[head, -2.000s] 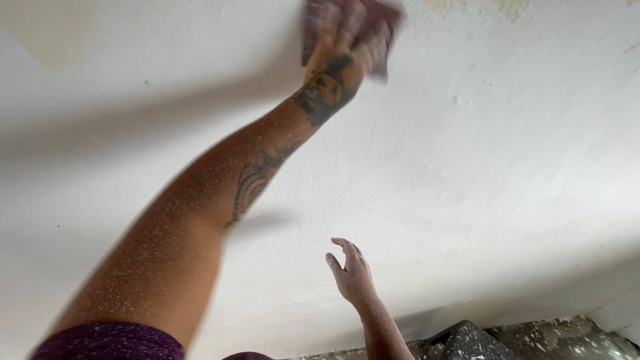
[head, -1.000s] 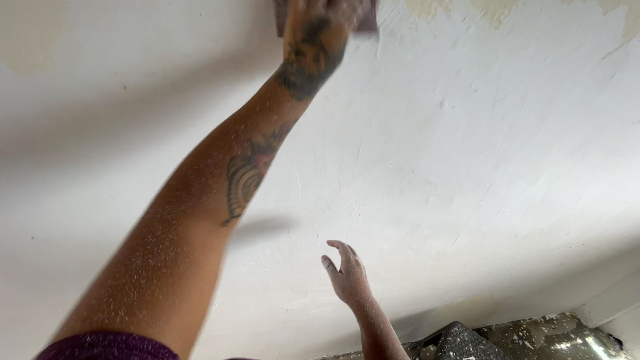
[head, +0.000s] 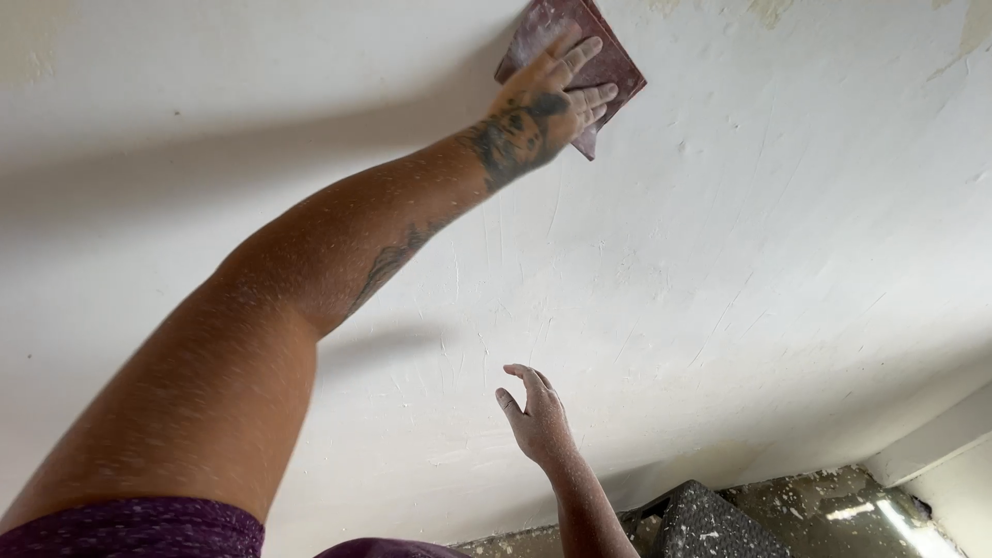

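Observation:
My left hand (head: 554,93), dusted white and with a tattooed wrist, presses a folded sheet of dark red sandpaper (head: 620,70) flat against the white wall (head: 697,256) near the top of the view. Its fingers spread over the sheet, whose corners stick out past them. Low in the middle, my right hand (head: 535,411) holds nothing; its thumb and fingers are apart and coated in pale dust. Whether it touches the wall cannot be told. Fine scratches and small ridges mark the wall between the two hands.
A dark, paint-speckled object (head: 717,523) with an angular top stands at the bottom right, by the foot of the wall. Behind it lies a stained, spattered floor (head: 837,508). A pale ledge (head: 930,438) meets the wall at the right. Beige patches show along the wall's top edge.
My left hand and the sandpaper have moved right and down from the top edge, where they were partly out of view one second ago. The right hand has stayed about where it was.

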